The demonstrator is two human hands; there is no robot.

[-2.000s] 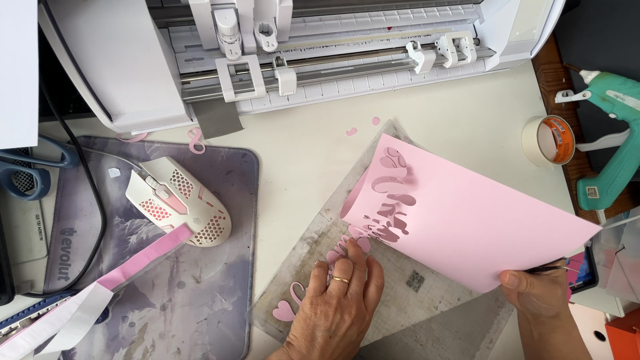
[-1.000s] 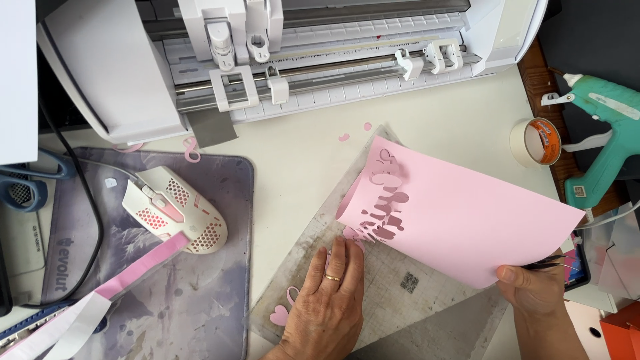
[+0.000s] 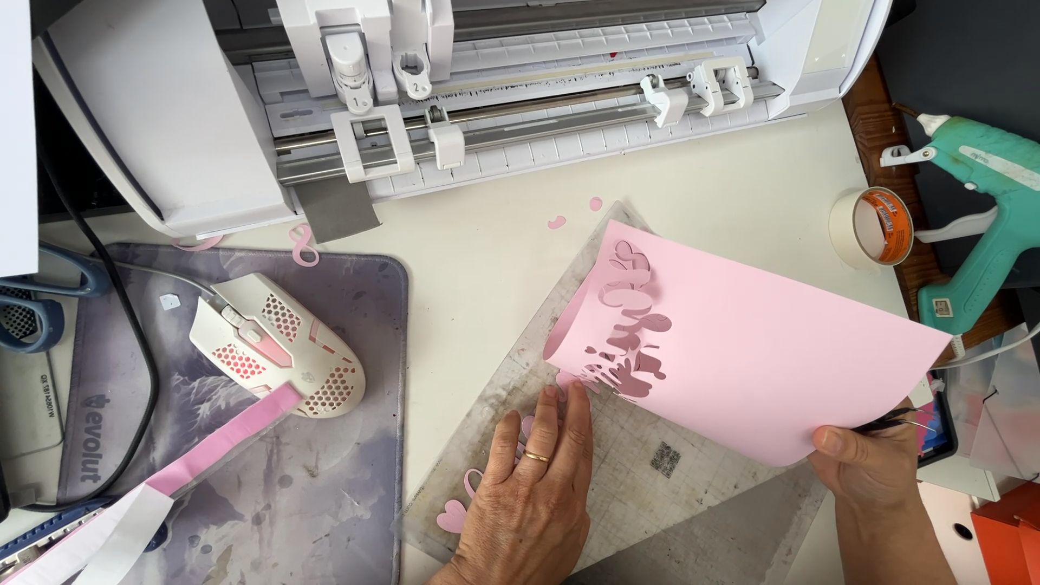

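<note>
A pink cardstock sheet (image 3: 756, 341) with cut-out shapes along its left end is bent up off a worn, gridded cutting mat (image 3: 634, 487). My right hand (image 3: 869, 463) grips the sheet's lower right edge, with a dark thin tool partly hidden in the same hand. My left hand (image 3: 536, 487) lies palm down on the mat, fingertips against small pink cut pieces at the sheet's lower left edge; its fingers are slightly apart. A pink paper heart (image 3: 452, 517) and a curled pink strip lie on the mat left of that hand.
A white cutting machine (image 3: 520, 106) spans the back. At left, a computer mouse (image 3: 280, 345) rests on a mouse pad (image 3: 325, 520), near blue-handled scissors (image 3: 32, 321). A tape roll (image 3: 871, 227) and a green glue gun (image 3: 991, 203) are at right. Pink scraps (image 3: 556, 222) lie behind the mat.
The left fingers stay near the sheet's lower left edge, now laid flatter than two seconds ago. The right hand keeps its hold on the sheet. The view has shifted slightly.
</note>
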